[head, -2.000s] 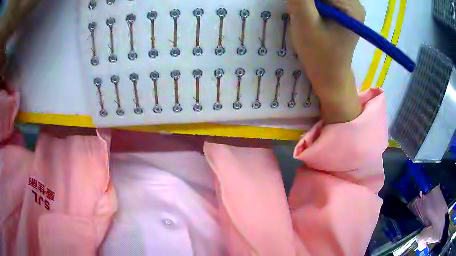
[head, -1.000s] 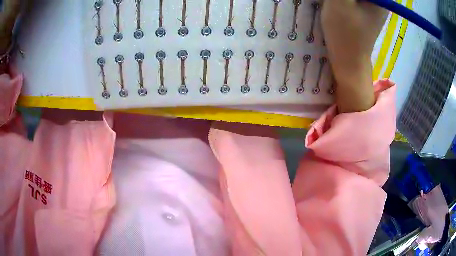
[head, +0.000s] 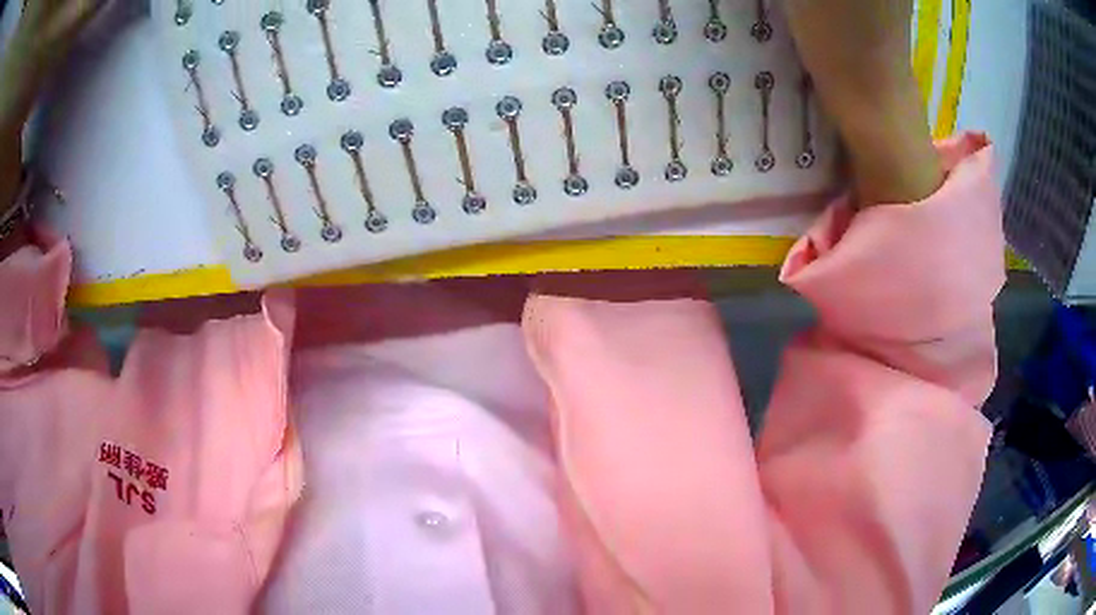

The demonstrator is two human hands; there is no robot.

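Note:
An off-white holding board (head: 481,222) lies on the white bench top, its near edge over the yellow tape. Rows of small double-ended parts (head: 519,150) cover it, thin brown shafts with a silvery ring at each end. My right forearm (head: 871,96) reaches over the board's right side; the right hand is cut off by the top edge, so its fingers and grip are hidden. My left hand (head: 42,48) is partly in view at the upper left corner, beside the board, cut off and blurred; its fingers cannot be made out. The blue pen does not show.
Yellow tape (head: 613,255) runs along the bench's near edge, and more yellow lines (head: 949,66) stand right of my forearm. A grey ribbed stack (head: 1055,156) is at the right edge. Dark and blue items (head: 1046,396) lie low at the right, beside a curved metal rim.
The board has turned slightly, its right side now higher in view. The right forearm and ribbed stack sit farther right and up. The blue pen has left the picture at the top right.

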